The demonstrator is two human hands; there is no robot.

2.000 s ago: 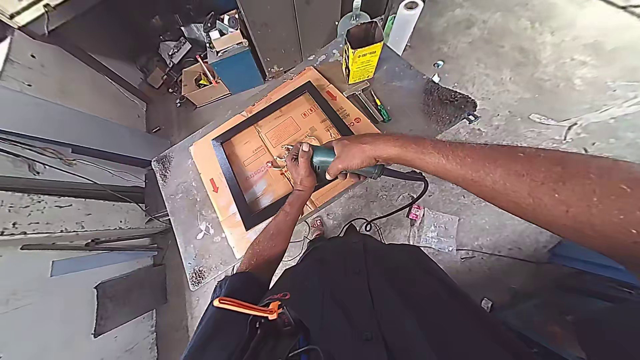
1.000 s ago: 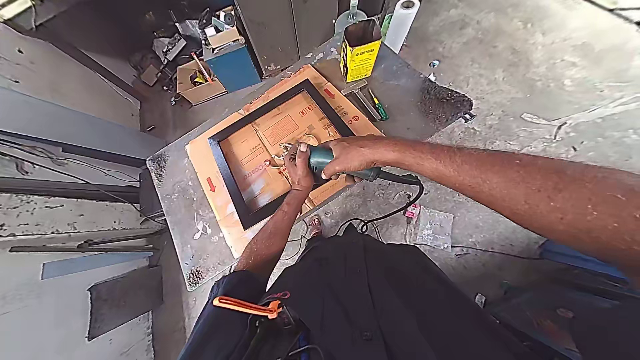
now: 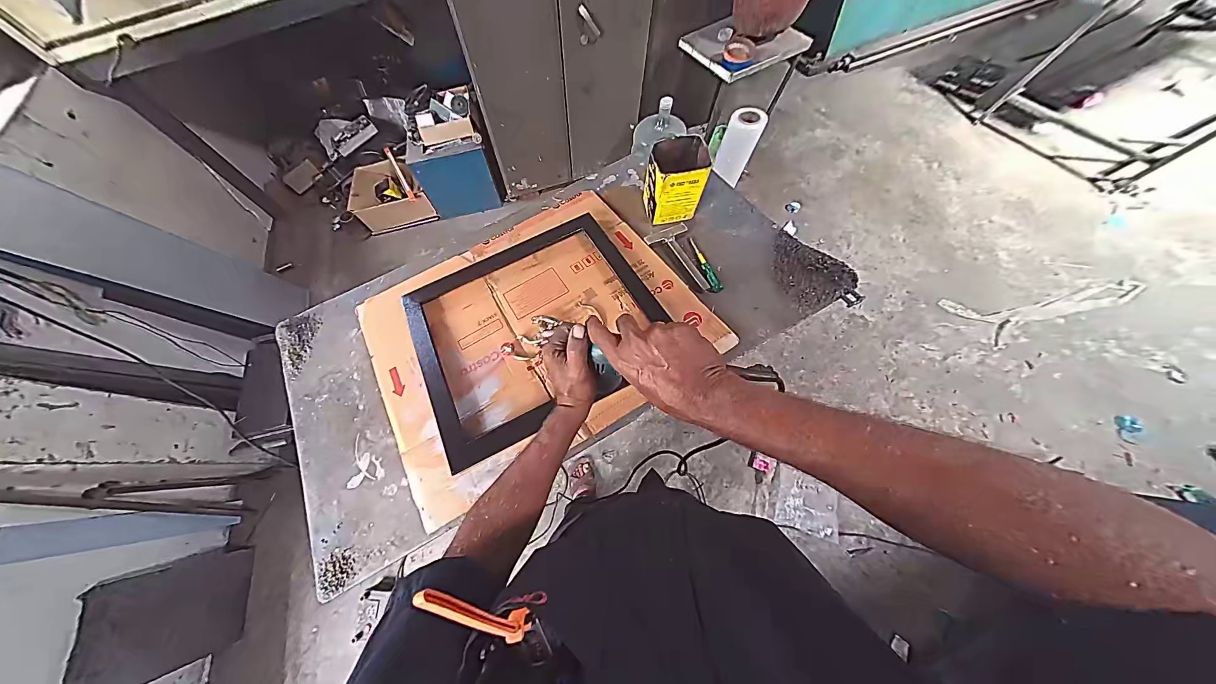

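My left hand [image 3: 570,369] is closed around the front of a green power tool [image 3: 605,372], beside a shiny metal piece [image 3: 543,334] with curved prongs whose kind I cannot tell. My right hand [image 3: 665,366] lies at the tool's upper side, its thumb and fingers near the metal piece; whether it grips the tool or the metal is hidden. Both hands are over the near right side of a black rectangular frame [image 3: 432,380], which lies flat on a printed cardboard sheet [image 3: 418,475]. The tool's black cord [image 3: 703,446] hangs off the table's near edge.
The worn table [image 3: 332,456] also bears a yellow tin [image 3: 678,185], a scraper-like tool [image 3: 679,256], a green-handled tool [image 3: 708,271] and, behind them, a white roll [image 3: 741,142]. A cardboard box [image 3: 385,204] and a blue cabinet [image 3: 459,180] stand beyond the far edge.
My right hand has shifted from the tool's body toward its front and the metal piece. My left hand stays at the tool's front. The frame and cardboard have not plainly moved.
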